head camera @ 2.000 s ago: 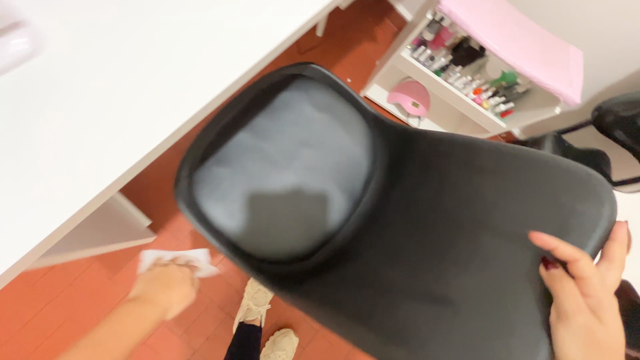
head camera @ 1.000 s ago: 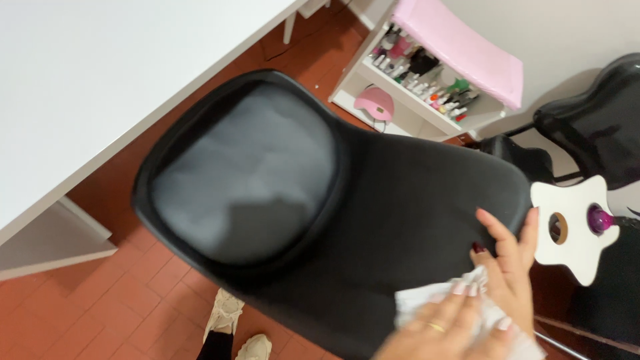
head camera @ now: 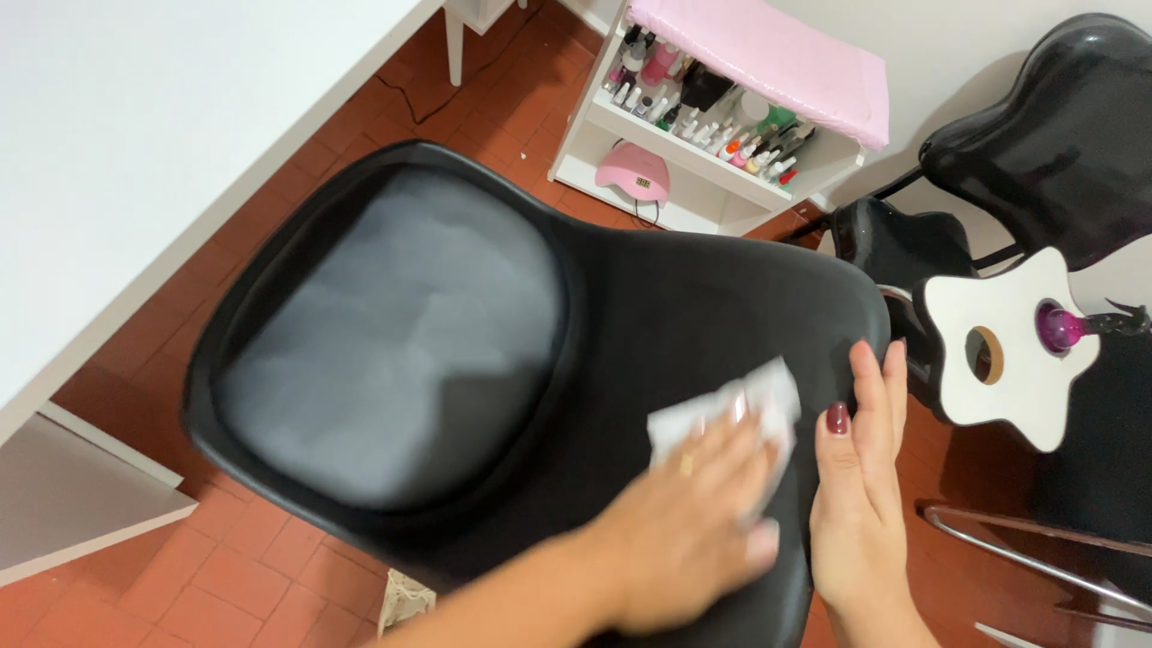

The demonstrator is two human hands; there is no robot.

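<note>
A black chair [head camera: 711,306] with a smooth shell and a padded seat [head camera: 396,342] fills the middle of the view. My left hand [head camera: 693,522], reaching in from the lower left, presses a crumpled white cloth [head camera: 675,427] against the front of the backrest. The cloth and fingers are slightly blurred, and a ring shows on one finger. At the backrest's right edge, my right hand [head camera: 859,477] holds the rim, its dark-red-nailed thumb toward the front and its fingers pointing up along the edge. The chair's legs are hidden.
A white tabletop [head camera: 180,117] borders the seat at upper left. Behind stands a white shelf unit [head camera: 702,135] with nail polish bottles and a pink nail lamp [head camera: 634,173]. To the right are a white star-shaped piece [head camera: 1008,360] and another black chair [head camera: 1062,144]. A shoe [head camera: 405,598] shows below.
My left hand, with the cloth, has moved from beside the seat, low on the left, onto the backrest. Between one second ago and now it has shifted away from my right hand, which stays at the rim.
</note>
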